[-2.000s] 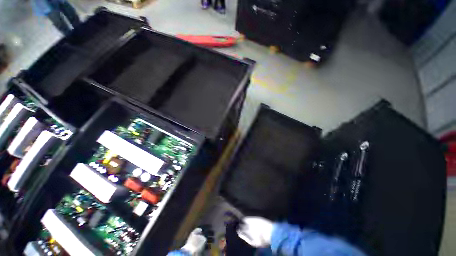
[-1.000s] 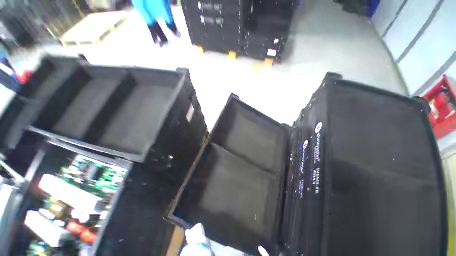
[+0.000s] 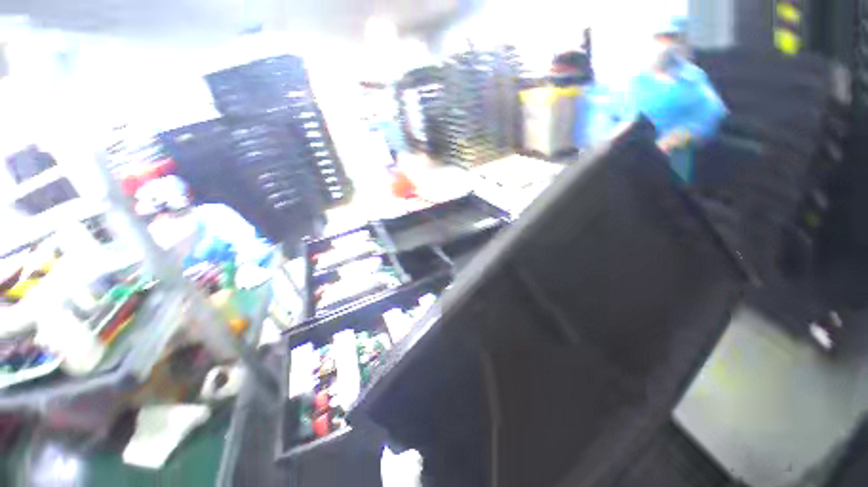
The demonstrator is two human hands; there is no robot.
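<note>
A large black divided tray [image 3: 609, 314] is raised and tilted in front of me, with its far corner up. My left hand [image 3: 402, 468], in a white glove, is at the tray's near left edge, cut off by the bottom of the picture. Its fingers are blurred, but it appears to grip the tray. My right hand is not in view. The raised tray partly covers a black tray [image 3: 288, 404] with green circuit boards, white finned bars and red-brown parts.
Another tray with boards [image 3: 309, 276] and a dark tray [image 3: 443, 228] stand behind. A person in blue [image 3: 224, 233] is at a cluttered bench on the left. Another person in blue [image 3: 666, 95] stands at the back right. Black tray stacks [image 3: 271, 133] stand behind.
The view has swung left towards the benches. A black tray is now raised and tilted across the view. My left hand stays low in the picture; the white sliver beside it is gone.
</note>
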